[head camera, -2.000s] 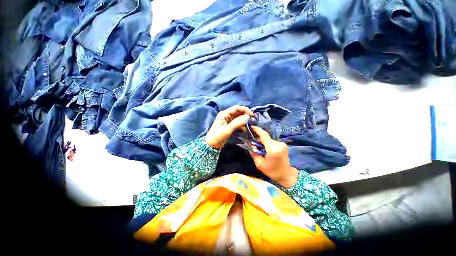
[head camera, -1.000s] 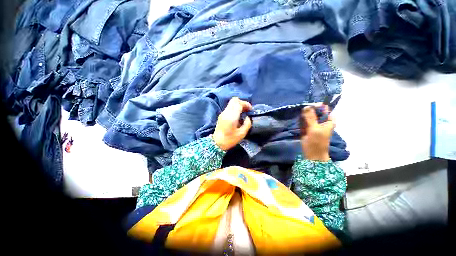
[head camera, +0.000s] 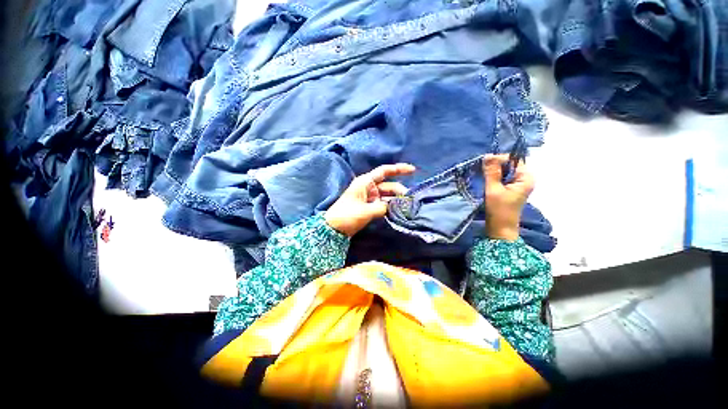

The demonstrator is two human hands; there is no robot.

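A blue denim shirt [head camera: 319, 120] lies spread in front of me, its long button placket [head camera: 359, 46] running across the upper part. My left hand [head camera: 368, 200] pinches the left end of a folded, stitched part of the garment [head camera: 441, 209], with some fingers raised. My right hand [head camera: 506, 192] grips the right end of the same part near its upper edge. The held part hangs slightly between the hands, and its pale edge stitching shows. A small dark tool [head camera: 519, 157] seems to stick out above my right fingers; it is mostly hidden.
Denim heaps lie at the left [head camera: 148, 88] and upper right [head camera: 615, 64] on the white table [head camera: 615, 184]. Small red scraps [head camera: 104, 227] lie at left. A bright-blue strip [head camera: 689, 204] is at right. A pale grey surface [head camera: 638, 311] shows below the table edge at right.
My hands were close together, then moved apart as my right hand went right. The stretched edge between them has since slackened and opened into a loop. My left hand's fingers have lifted and spread.
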